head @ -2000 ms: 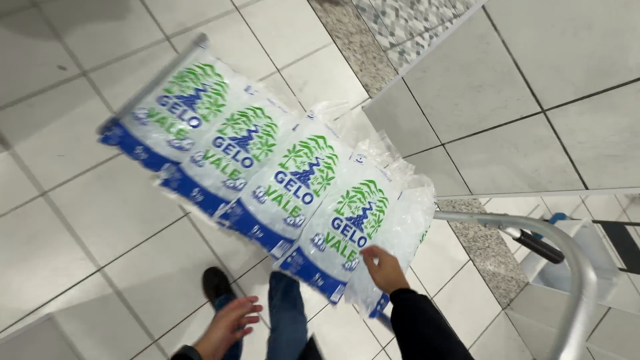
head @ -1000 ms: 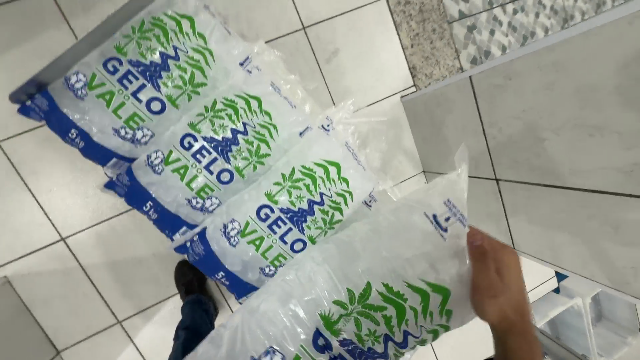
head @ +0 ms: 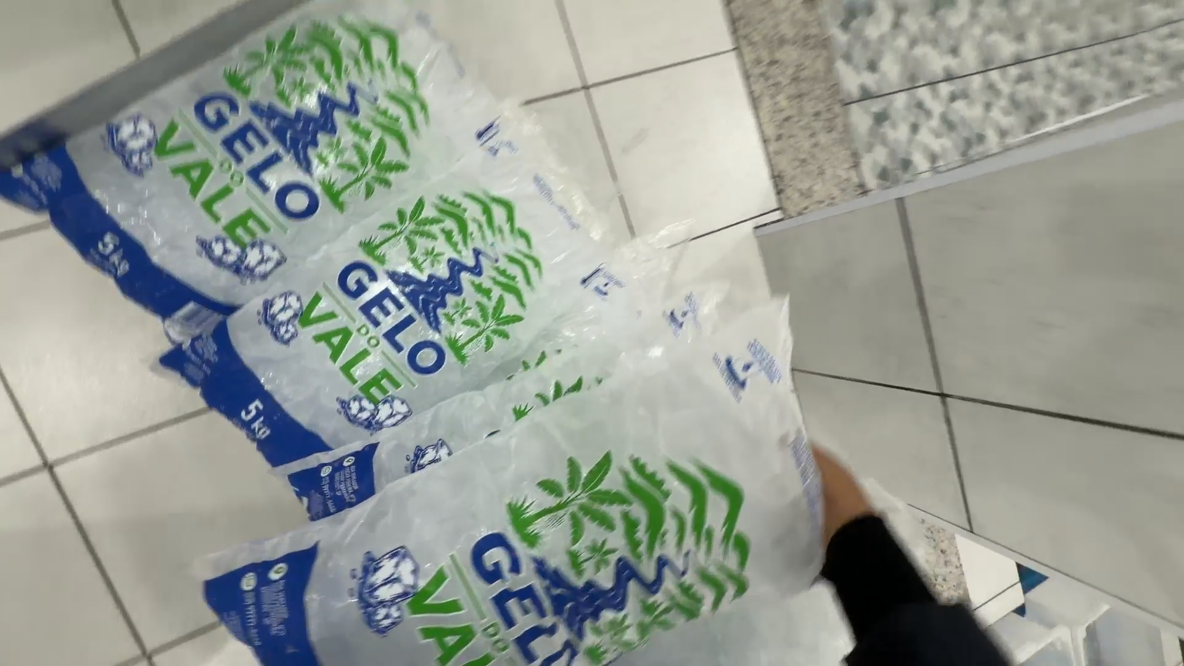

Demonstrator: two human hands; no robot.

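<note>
In the head view several clear plastic bags of ice with blue and green print overlap in a slanting row. The nearest bag of ice point(head: 638, 518) lies over part of the one behind it. My right hand point(head: 837, 486) is at this bag's right end, its fingers hidden behind the plastic, so its hold cannot be made out. Farther up-left are a middle bag of ice point(head: 416, 305) and a far bag of ice point(head: 296, 148), which no hand touches. My left hand is not in view.
A grey metal edge point(head: 139, 74) runs along the far bag. Pale floor tiles point(head: 102, 546) lie at the left. A grey tiled surface point(head: 1045, 305) with a light edge strip stands at the right, beside a speckled stone strip point(head: 800, 102). White containers point(head: 1110, 638) sit at the lower right.
The left hand, seen two seconds ago, has left the view. The near bag has shifted over the bag beside it, covering most of its print. The view has come closer to the bags.
</note>
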